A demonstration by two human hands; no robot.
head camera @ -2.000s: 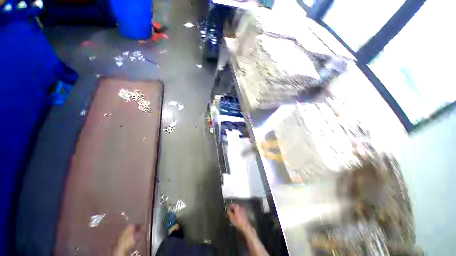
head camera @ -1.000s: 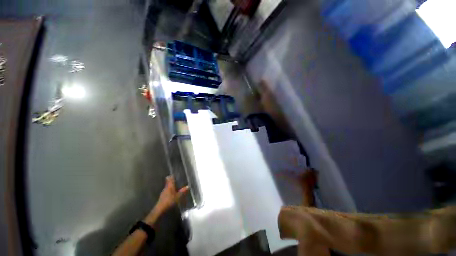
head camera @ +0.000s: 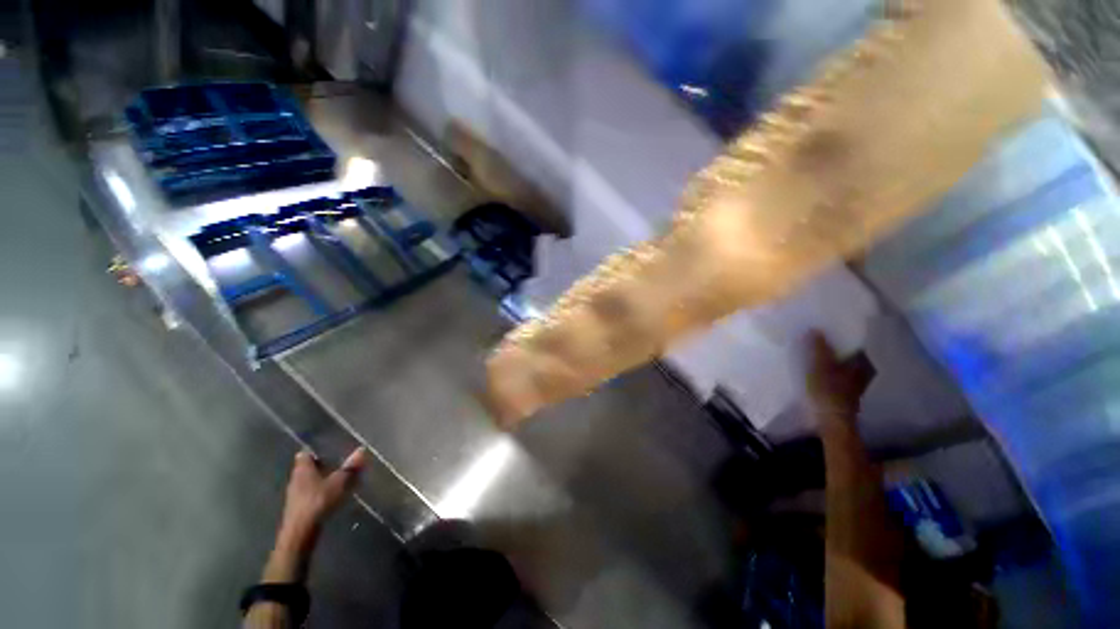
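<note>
The grey metal shelf [head camera: 405,393] lies in front of me, its front part showing bare, shiny metal. Blue open-frame cutting dies [head camera: 319,264] lie across its middle. My left hand [head camera: 322,485] is at the shelf's left edge, thumb and fingers apart, holding nothing. A white sheet [head camera: 768,356] is at the right, partly hidden behind a broad tan piece with a rough edge [head camera: 725,252]. My right hand [head camera: 839,375] is at the white sheet's right part, fingertips over it. The hand is blurred, and its grip cannot be made out.
More blue dies [head camera: 233,135] are stacked at the shelf's far end. A dark coiled thing [head camera: 497,246] is beside the dies. A blurred blue and pale striped surface [head camera: 1032,307] is at the right. Grey floor [head camera: 74,430] shows at the left.
The view has turned and come closer to the shelf. White sheets that covered its front part no longer lie there; white sheet now shows at the right by my right hand.
</note>
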